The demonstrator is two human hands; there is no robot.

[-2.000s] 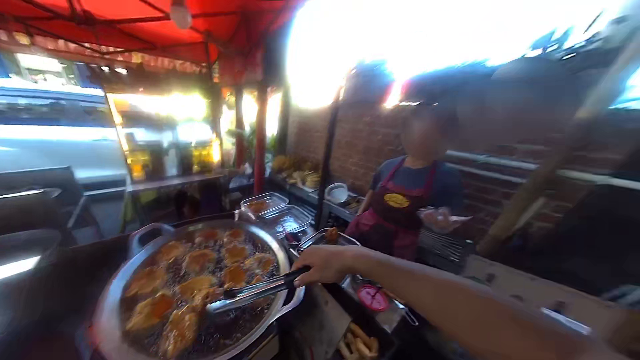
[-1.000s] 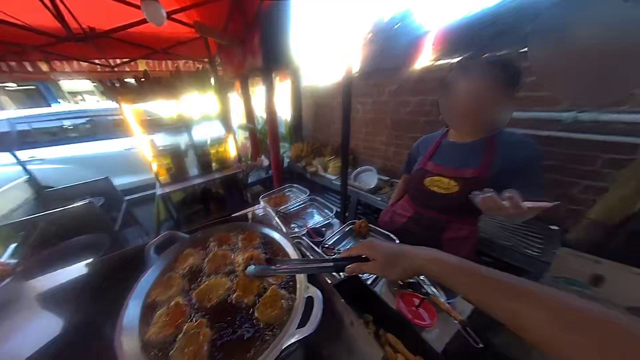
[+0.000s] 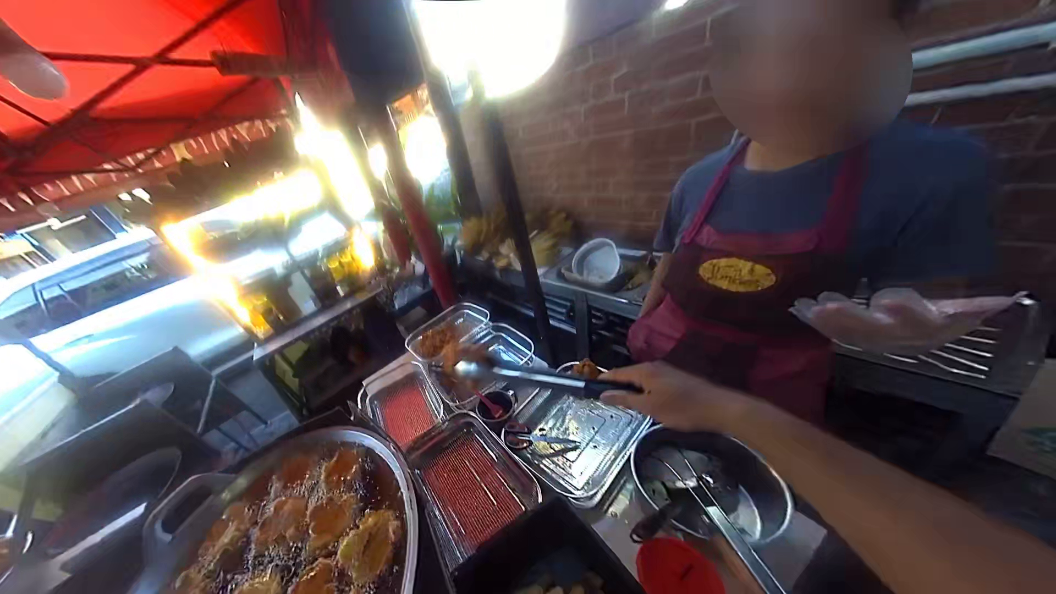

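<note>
My right hand [image 3: 660,394] is closed around the black-handled end of metal tongs [image 3: 536,378]. Their tips grip a browned fried piece [image 3: 462,363], blurred, over the clear plastic containers [image 3: 503,342] in the middle of the view. One container [image 3: 450,330] has fried food inside. At lower left, a wide metal pan [image 3: 404,495] of bubbling oil holds several golden pieces [image 3: 285,524]. Below the tongs lies a metal tray [image 3: 590,445] with a small utensil on it, beside a small dark cup [image 3: 495,407]. My left hand is out of view.
Two trays with red lined surfaces [image 3: 478,495] sit right of the pan. A metal pot [image 3: 780,495] holds utensils, near a red bowl [image 3: 681,569] and a black box [image 3: 544,536]. Across the counter stands an aproned person [image 3: 742,322], one gloved hand [image 3: 899,318] raised. A dark pole [image 3: 516,214] rises behind the containers.
My right hand and the tongs have moved from over the oil pan to over the containers, with a fried piece now in the tongs. The view has turned right.
</note>
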